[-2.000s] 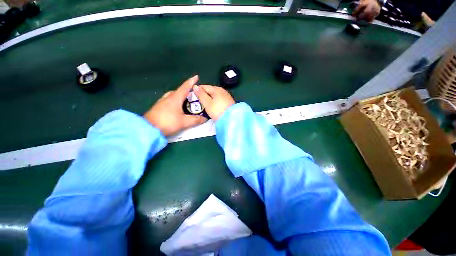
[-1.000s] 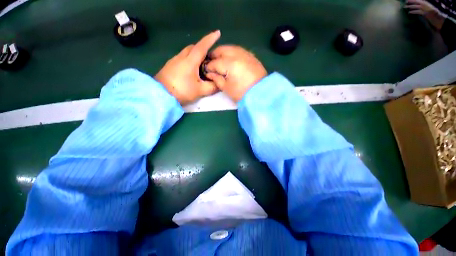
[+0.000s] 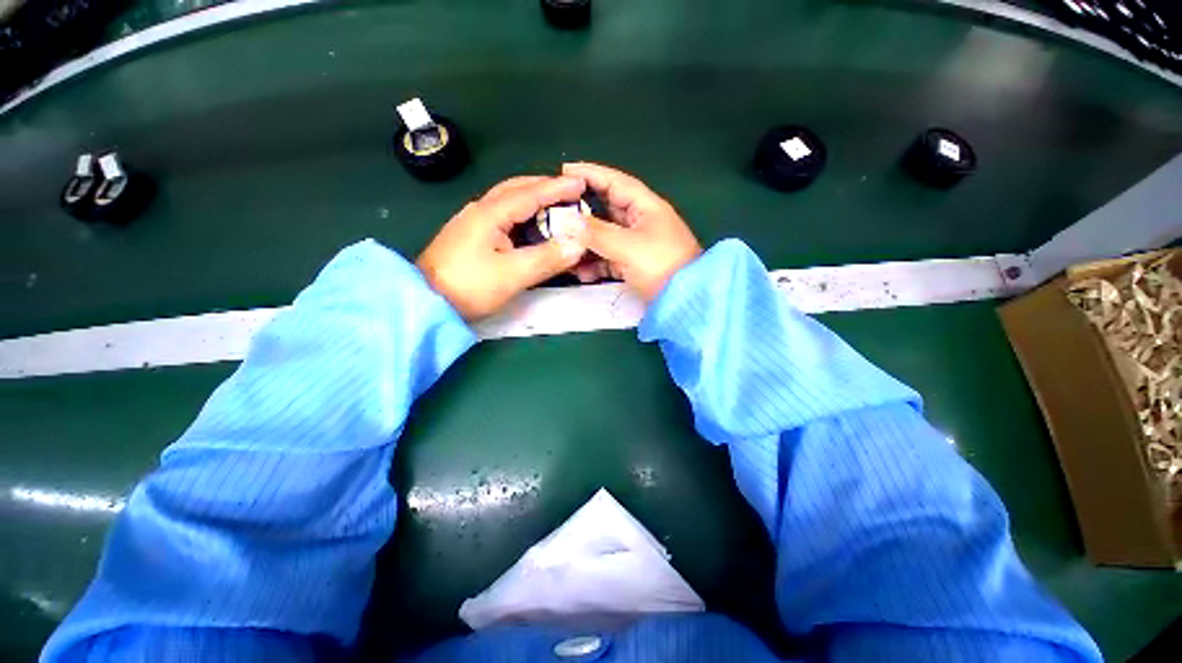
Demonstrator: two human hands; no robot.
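Observation:
A round black unit with a white tab [image 3: 565,222] over its centre is held between my hands, just above the white rail; the fingers cover most of it. My left hand [image 3: 499,246] grips it from the left, thumb along the near side. My right hand [image 3: 637,233] holds it from the right, with the thumb at the white tab. Both hands are bare, with light blue sleeves.
Black units lie on the green belt: one with a raised tab [image 3: 429,145], two with flat tabs at right [image 3: 791,157] [image 3: 938,156], more at left and top. A white rail [image 3: 856,285] crosses the view. A cardboard box [image 3: 1076,427] of cream pieces stands right, a white sheet [image 3: 590,570] near my front.
My fingers have shifted around the held unit, and its white tab now shows. The units on the belt have moved right since the first frame. A black unit shows at the top.

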